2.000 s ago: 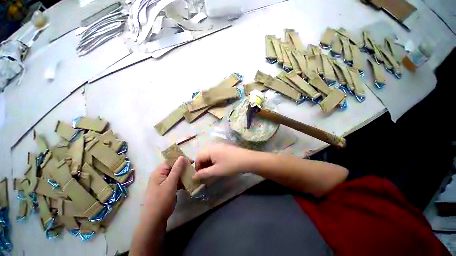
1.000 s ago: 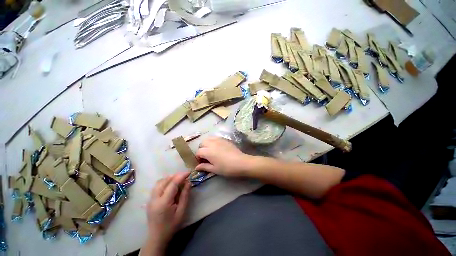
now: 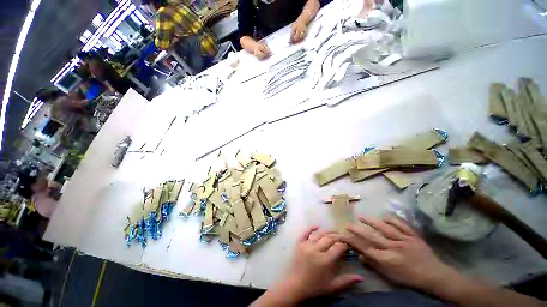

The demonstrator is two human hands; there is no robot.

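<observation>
A khaki strap tab (image 3: 342, 211) lies on the white-covered table, its far end between two thin pinkish gauge strips (image 3: 354, 198). My left hand (image 3: 321, 261) and my right hand (image 3: 399, 249) rest at its near end, fingers pressing from both sides. A blue glint shows between them; the ring is mostly hidden. The hammer (image 3: 495, 210) rests with its dark head on the round pale green pounding block (image 3: 441, 210), right of my right hand.
A tab pile (image 3: 240, 210) and a smaller group (image 3: 157, 210) lie left. Overlapping tabs (image 3: 396, 158) lie beyond my hands, more (image 3: 519, 117) at right. White strips (image 3: 342, 48) lie at the far side, near a person's hands (image 3: 261, 50). Other people are behind.
The view has swung left and up, bringing in the room and the smaller tab group. The tab was held in my fingers two seconds ago; now it lies on the table under both hands.
</observation>
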